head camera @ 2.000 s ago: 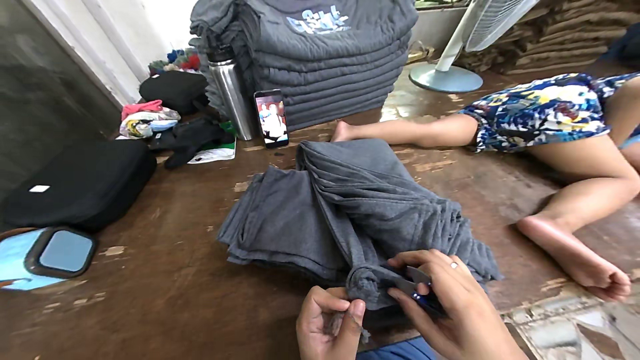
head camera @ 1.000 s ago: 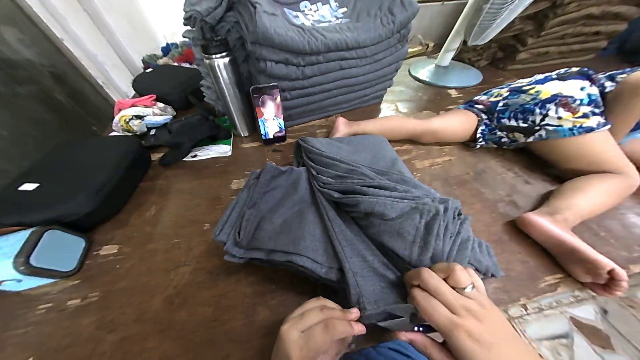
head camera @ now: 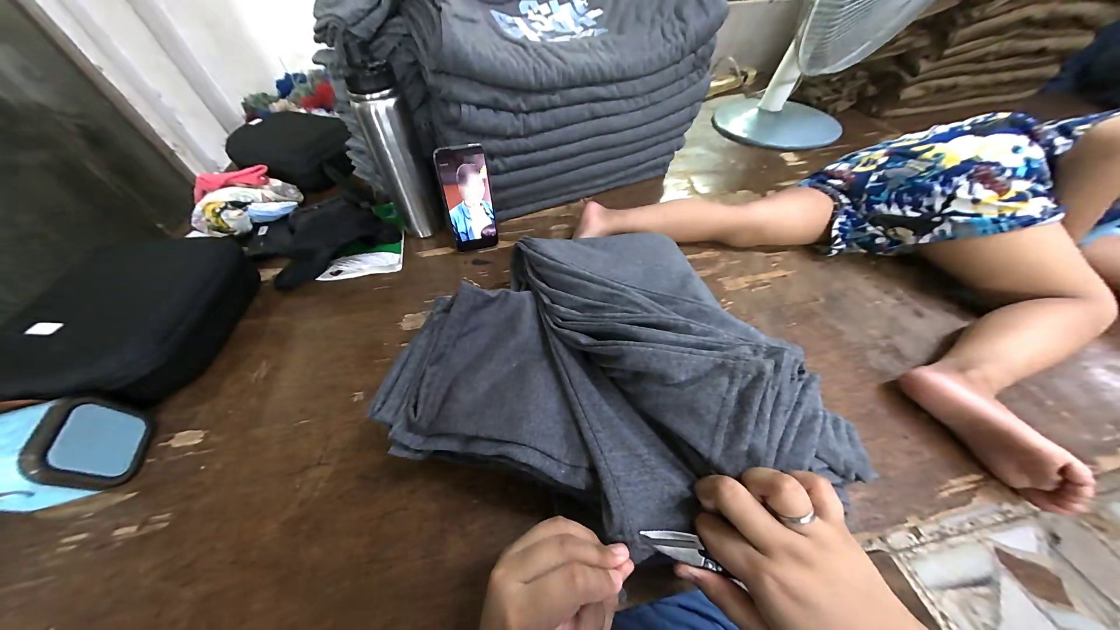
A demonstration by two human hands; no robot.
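Note:
A pile of dark grey fabric garments (head camera: pixel 630 350) lies folded and overlapping on the worn brown wooden surface. At its near edge my left hand (head camera: pixel 560 573) has its fingertips pinched together at the end of one grey garment piece. My right hand (head camera: pixel 779 542), with a ring on one finger, holds small metal thread snips (head camera: pixel 678 547). Their blades point left, close to the garment's edge and my left fingertips. Part of the snips is hidden inside my right hand.
A phone (head camera: pixel 466 197) leans near a steel bottle (head camera: pixel 394 149) before stacked grey shirts (head camera: pixel 569 114). A person's bare legs (head camera: pixel 997 420) lie at right, near a fan (head camera: pixel 779 122). Black cases (head camera: pixel 131 306) and a blue-faced square object (head camera: pixel 96 440) lie left.
Two seconds ago both hands held a bunched bit of grey fabric; now that piece lies flatter. The snips' blades show more plainly than in the first frame.

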